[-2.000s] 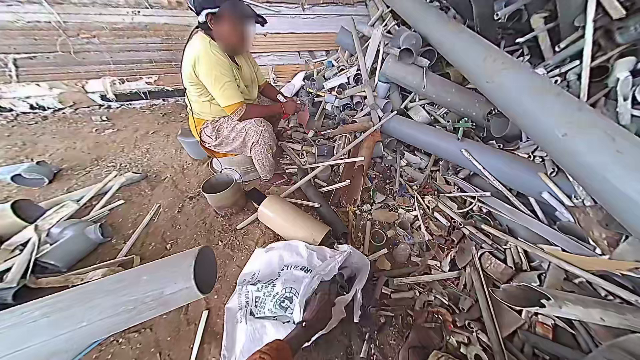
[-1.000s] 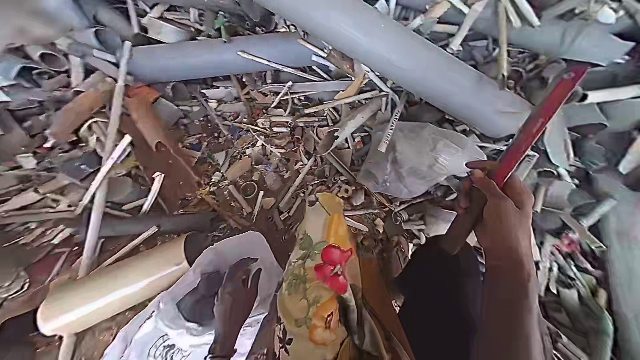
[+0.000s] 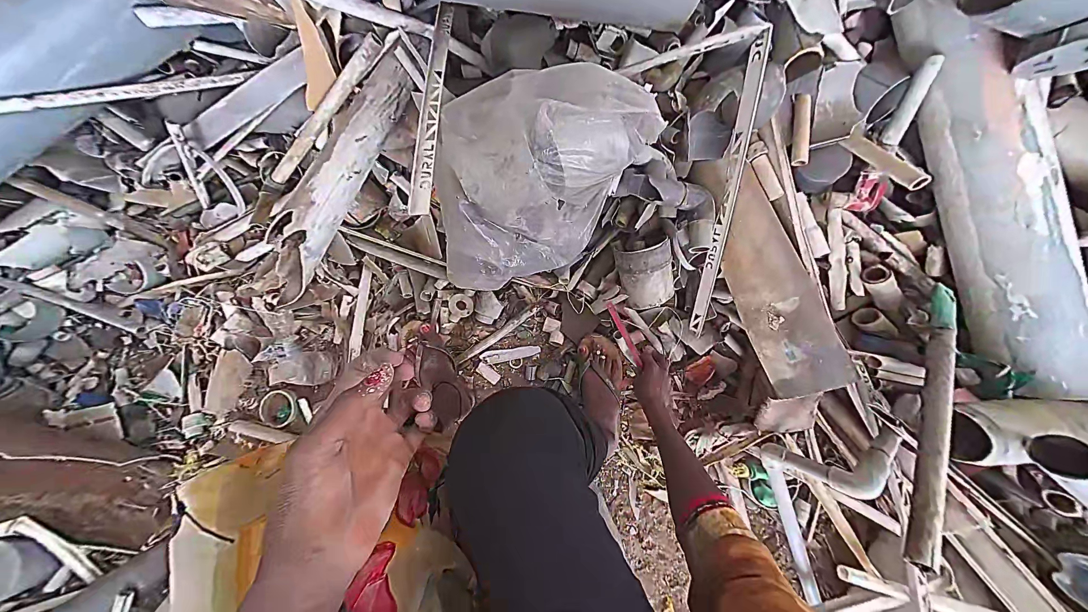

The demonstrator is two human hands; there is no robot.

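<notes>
My left hand is raised at the lower left, close to the camera, with its fingers curled; whether anything is between them cannot be told. My right hand is farther down, right of centre beside a sandalled foot, closed on a narrow red bar that points up and left. Most of the bar is hidden or too small to make out. A clear plastic bag with pale contents lies on the scrap beyond both hands. A grey cylindrical pipe piece stands at its lower right.
Broken plastic pipe and offcuts cover the ground. Two printed flat strips flank the bag. A brown flat board slants at right, near an upright pipe and a large grey pipe. A dark-clothed knee is between my arms.
The view has swung far to the right and down. My left hand, at the white sack a second ago, is now raised with no sack in view. My right hand still holds the red bar, now lower down.
</notes>
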